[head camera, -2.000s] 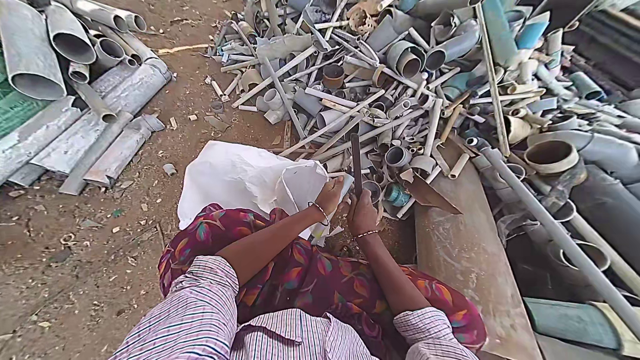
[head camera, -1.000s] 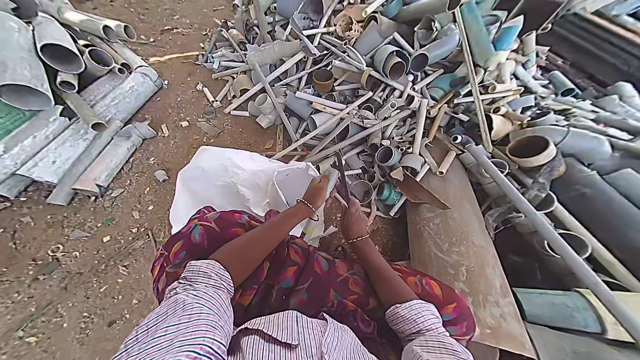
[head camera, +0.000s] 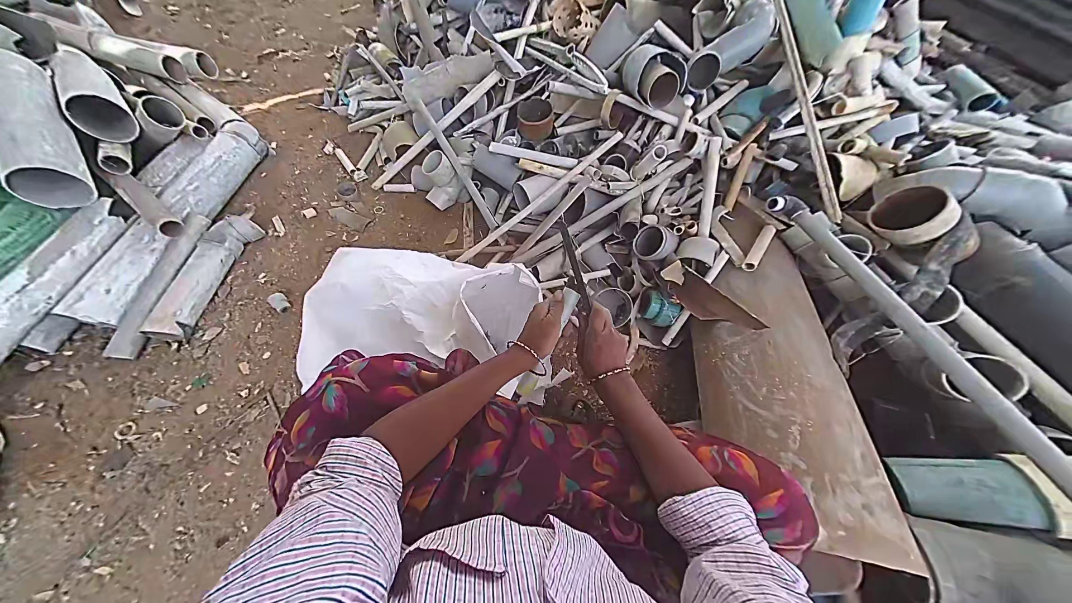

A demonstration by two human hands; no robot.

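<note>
My left hand [head camera: 543,327] is closed on a short light-coloured plastic pipe piece [head camera: 570,303], just above my lap. Close beside it on the right, my right hand [head camera: 600,342] grips a long dark blade [head camera: 574,255], which points up and away toward the scrap heap. The blade lies near the pipe piece; whether they touch is not clear. Left of my hands a white sack [head camera: 377,301] lies on the ground by my knees, its edge beside my left hand. Small pale scraps [head camera: 536,383] lie below my left hand. The blade's handle is hidden in my fist.
A heap of plastic pipe offcuts and fittings [head camera: 586,167] spreads ahead and to the right. Larger grey pipes [head camera: 50,126] and flattened pieces [head camera: 134,260] lie at the left on bare soil. A broad brown sheet [head camera: 779,402] and a long grey pipe [head camera: 930,335] flank my right side.
The blade has shifted in angle beside the pipe piece, its tip now leaning more to the left than two seconds ago. Both hands keep their hold, close together.
</note>
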